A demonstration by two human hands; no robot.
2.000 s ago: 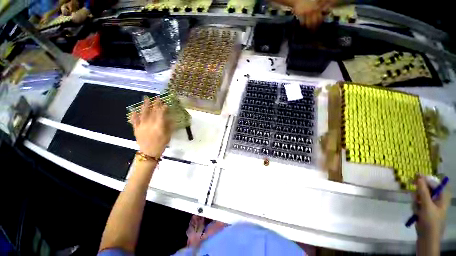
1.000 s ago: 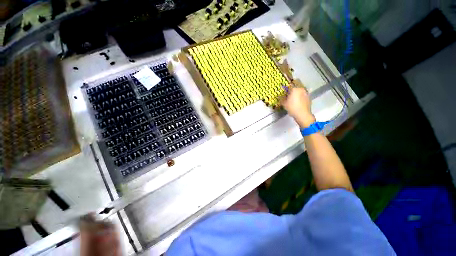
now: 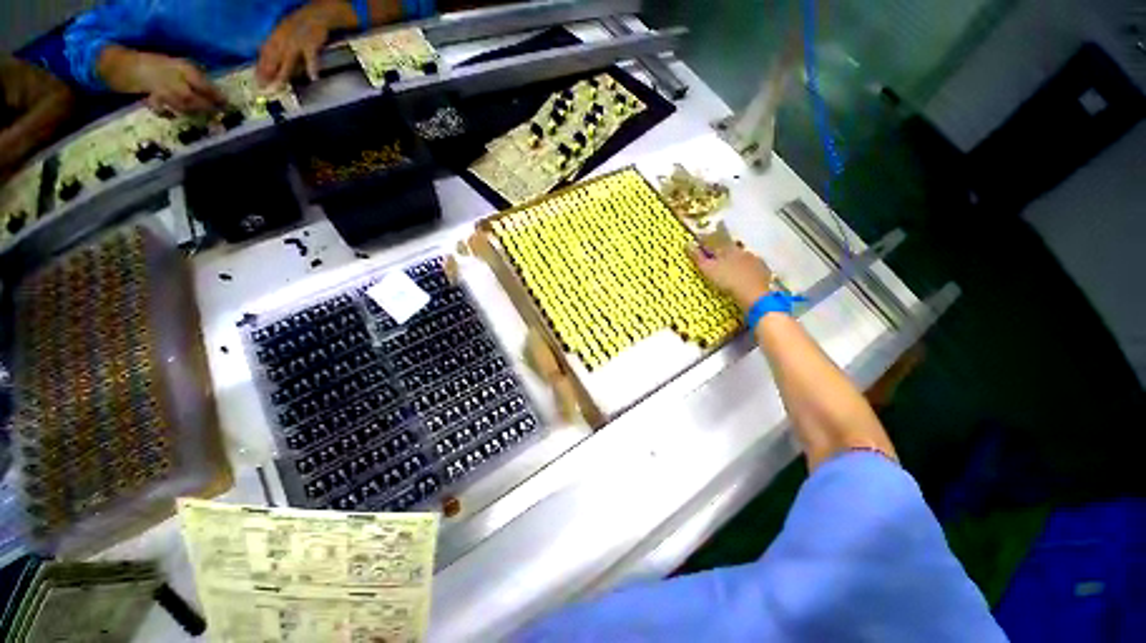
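Note:
My right hand (image 3: 735, 274) is at the right edge of the cardboard tray of yellow components (image 3: 603, 258). Its fingers are closed, with a small bit of the purple hand tool (image 3: 706, 253) showing at the fingertips; most of the tool is hidden. I cannot tell whether the fingers also hold a yellow component. A cream printed circuit board (image 3: 308, 572) stands up at the bottom left, cut off by the picture's lower edge. My left hand is not in view.
A clear tray of black parts (image 3: 390, 389) with a white label lies left of the yellow tray. Further left are a tray of copper-coloured components (image 3: 94, 377) and stacked boards (image 3: 88, 609). Black bins (image 3: 365, 189) and a populated board (image 3: 566, 132) lie beyond. Another person's hands (image 3: 295, 44) work opposite.
The view has swung right. My right hand has gone from the tray's near corner up its right edge. The cream board has come up at the bottom left; my left hand has left the view.

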